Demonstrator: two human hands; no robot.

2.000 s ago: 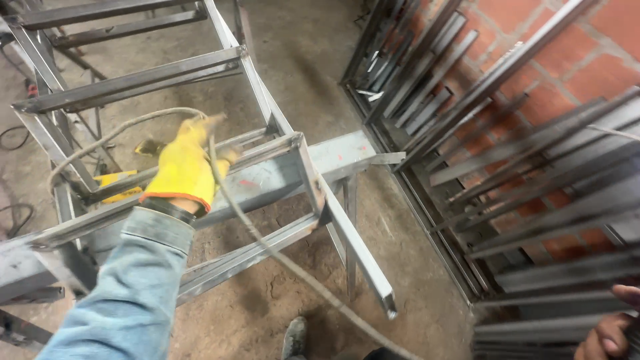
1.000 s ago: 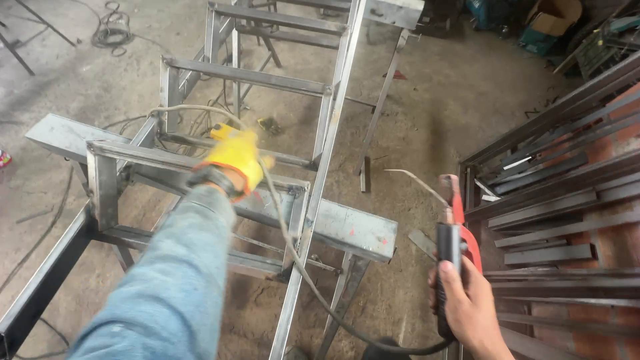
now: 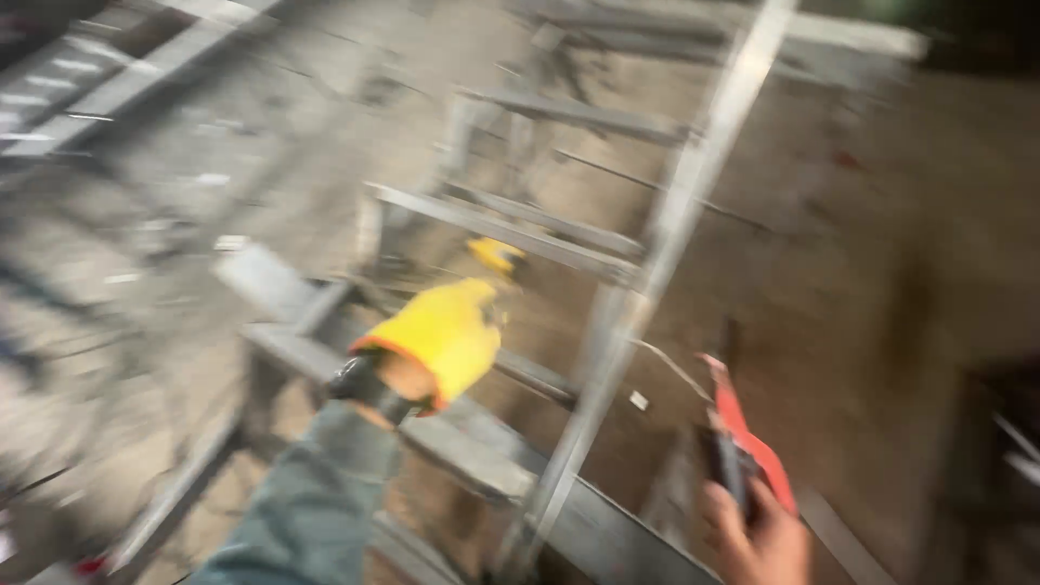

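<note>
My left hand [image 3: 443,341], in a yellow glove with an orange cuff, is over the welded steel frame [image 3: 601,390], beside its crosspieces. Blur hides its fingers, so whether they hold anything cannot be told. Just beyond the glove lies a yellow and black object [image 3: 496,254]. On the right, my bare right hand [image 3: 760,532] grips the dark handle of a welding electrode holder [image 3: 735,463] with a red lever. A thin, bent electrode [image 3: 673,367] points from its jaws up and left toward the frame's long rail, and whether it touches is unclear.
A wide steel beam [image 3: 626,532] runs beneath the frame, and another beam [image 3: 853,36] crosses at the top. More metal bars [image 3: 154,69] are at the upper left. A small white piece [image 3: 639,400] shows right of the rail. The view is strongly blurred.
The view has swung considerably. The cable that ran beside the glove a second ago no longer shows there. My right hand, at the far right edge two seconds ago, has come further into view with the electrode holder.
</note>
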